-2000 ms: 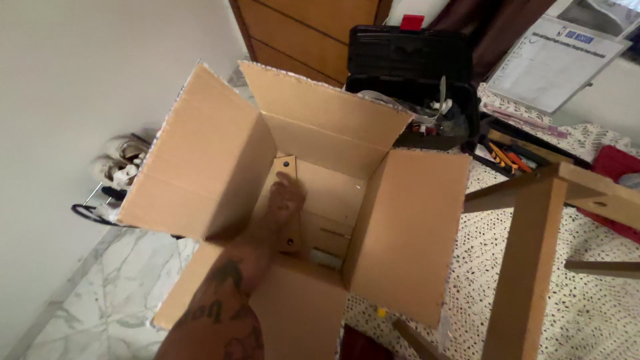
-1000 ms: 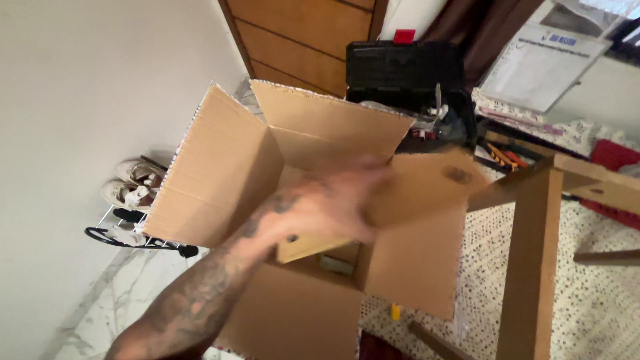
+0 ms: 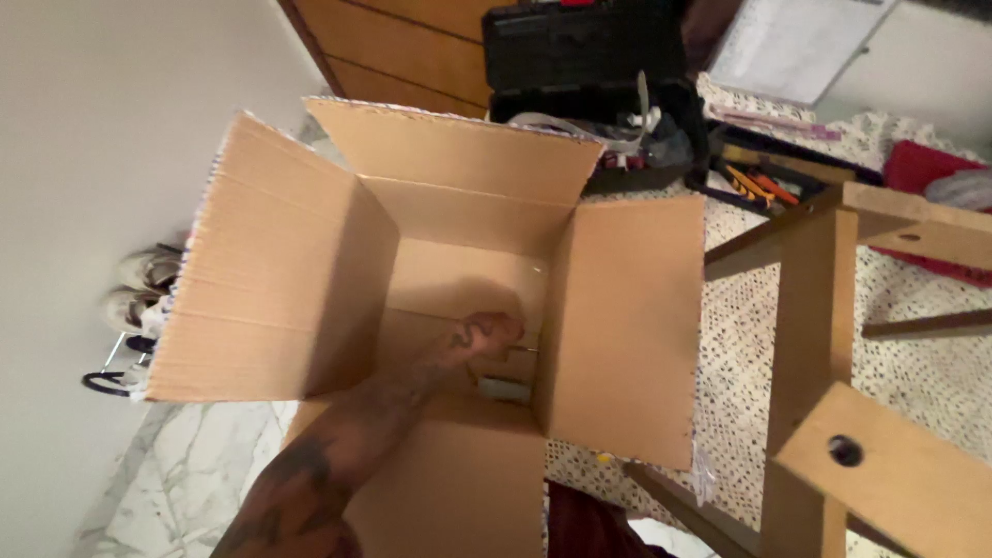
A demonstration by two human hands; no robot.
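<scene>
My left hand (image 3: pixel 496 332) reaches from the lower left deep into an open cardboard box (image 3: pixel 628 325). It is low over the box's bottom, near a small pale piece (image 3: pixel 504 387); its fingers are mostly hidden, so what it touches is unclear. A flat wooden board with a round hole (image 3: pixel 891 465) juts in at the lower right, over a wooden frame with legs (image 3: pixel 810 341). The board's far end is beyond the view. My right hand is out of sight.
Behind the box lies an open black toolbox (image 3: pixel 585 50), with orange-handled tools (image 3: pixel 752 186) in a tray to its right. Shoes (image 3: pixel 143 287) on a rack stand left, by the wall. Dark red cloth (image 3: pixel 589 527) shows at the bottom edge.
The holed board seen inside the box two seconds ago is out of that spot, and one like it shows at lower right. My left hand passed over the box's right side, then went back inside.
</scene>
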